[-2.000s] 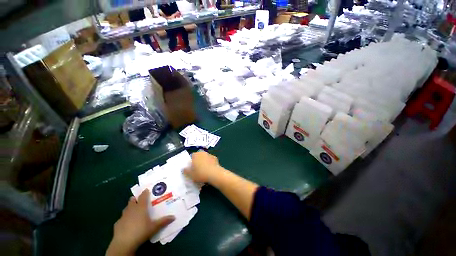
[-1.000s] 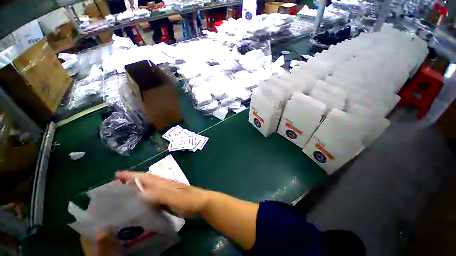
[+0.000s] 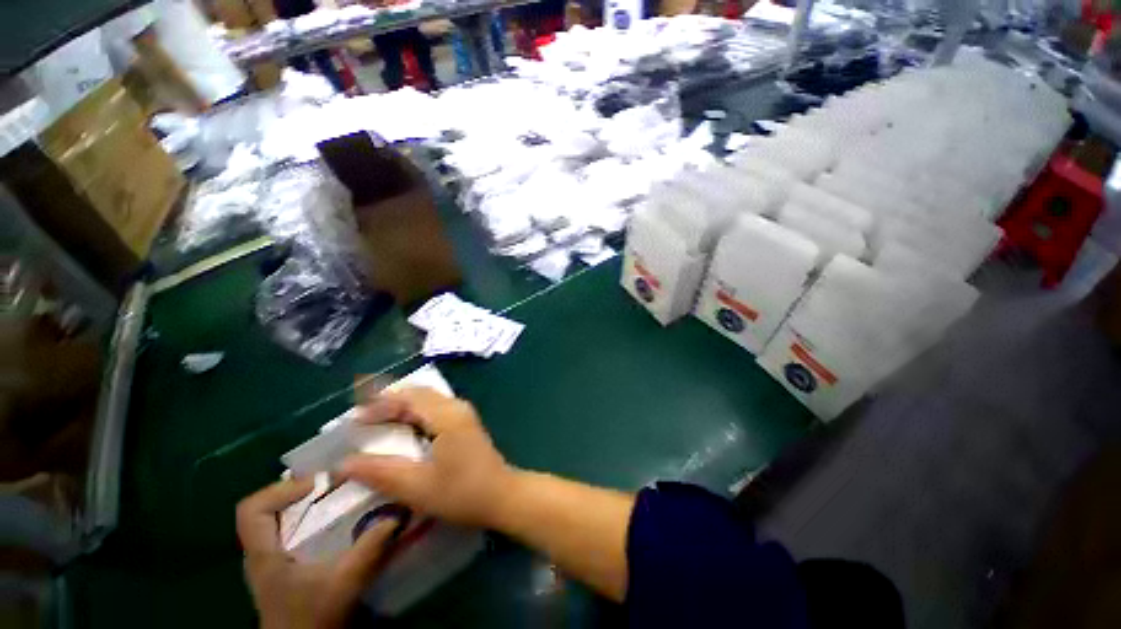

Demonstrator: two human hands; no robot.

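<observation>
My left hand grips the near left side of a white folding carton with a dark round logo, at the lower left. My right hand is at its upper end, thumb and fingers on a raised flap or edge. The carton looks partly opened; its far side is hidden by my fingers. More flat white carton blanks lie beneath and behind it on the green bench.
Rows of standing white cartons are at right. A small pile of cards, an open brown box and a crumpled clear bag lie ahead. White bagged parts are heaped behind. A red stool stands far right.
The blurred carton piece is now lower and closer between both hands. My right hand has moved right and curled its fingers at the carton's upper end. My left hand now shows more clearly.
</observation>
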